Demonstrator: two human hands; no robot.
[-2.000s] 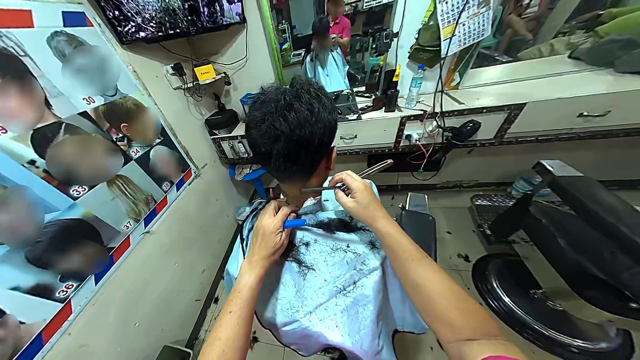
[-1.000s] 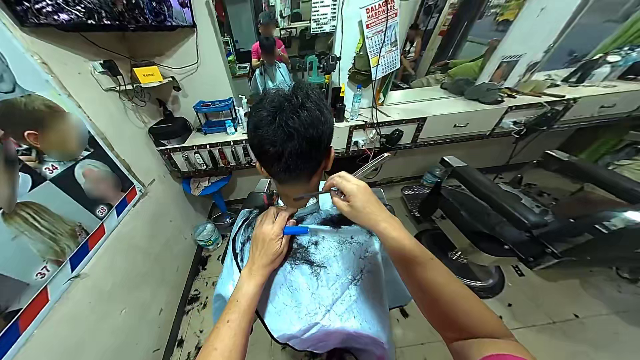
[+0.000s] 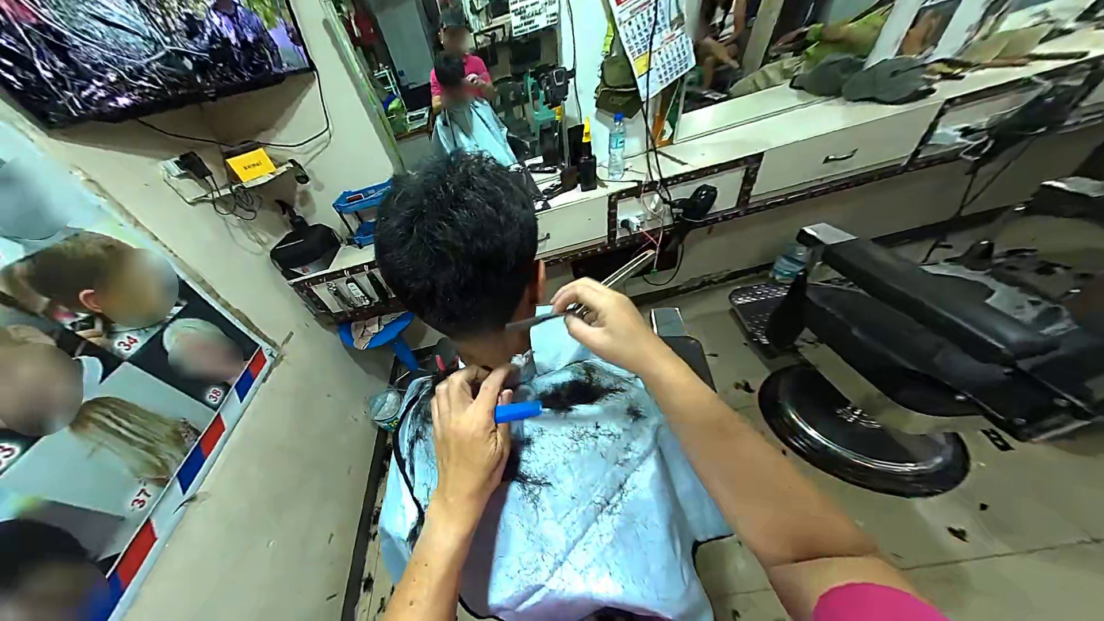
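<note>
A seated person with short black hair [image 3: 457, 241] has their back to me, draped in a light blue cape [image 3: 595, 500] strewn with cut hair [image 3: 580, 390]. My left hand [image 3: 470, 423] is at the left of the nape, its fingers closed on a blue-handled tool [image 3: 517, 411], seemingly a comb or razor; the rest of it is hidden. My right hand [image 3: 604, 319], right of the neck, holds a straight razor [image 3: 625, 270] whose thin blade [image 3: 535, 320] points left at the hairline behind the ear.
A counter with drawers [image 3: 832, 159] runs below mirrors, bearing a water bottle [image 3: 617, 147] and caps [image 3: 862, 79]. A black barber chair [image 3: 940, 319] stands on the right. A poster [image 3: 129, 414] hangs on the left wall, below a screen [image 3: 155, 52]. A blue stool [image 3: 379, 335] stands past the cape.
Both hands remain at the neck with their tools. The right hand's blade has shifted slightly, and the seated person's head stays in about the same pose. The view has swung somewhat.
</note>
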